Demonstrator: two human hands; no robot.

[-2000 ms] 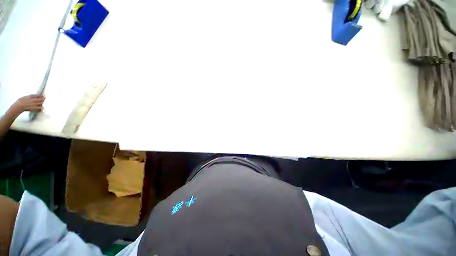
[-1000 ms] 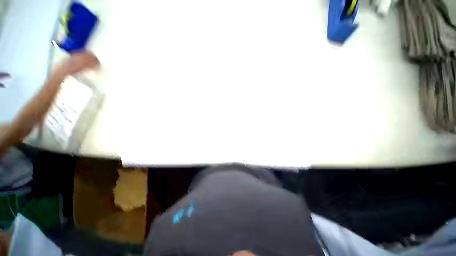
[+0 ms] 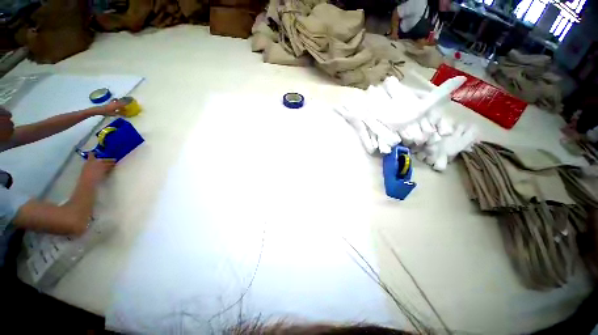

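A large white sheet [image 3: 262, 216] lies flat on the table in front of me. A dark-blue tape roll [image 3: 293, 100] lies flat near its far end. A blue tape dispenser [image 3: 398, 173] with a yellow roll stands at its right. A loose pile of white rolls [image 3: 419, 121] lies beyond the dispenser. Neither my left hand nor my right hand is in view.
Another person's forearm [image 3: 56, 124] reaches in at left, hand at a yellow roll [image 3: 131, 106]; the other hand is at a blue dispenser [image 3: 118, 139]. Beige bags [image 3: 321, 39] heap at back, grey-brown pieces [image 3: 524, 203] at right, red packet [image 3: 482, 95] beyond the rolls.
The view has lifted towards the table's far side; my apron and the carton have left the picture. The other person's hands are now at the left dispenser and yellow roll.
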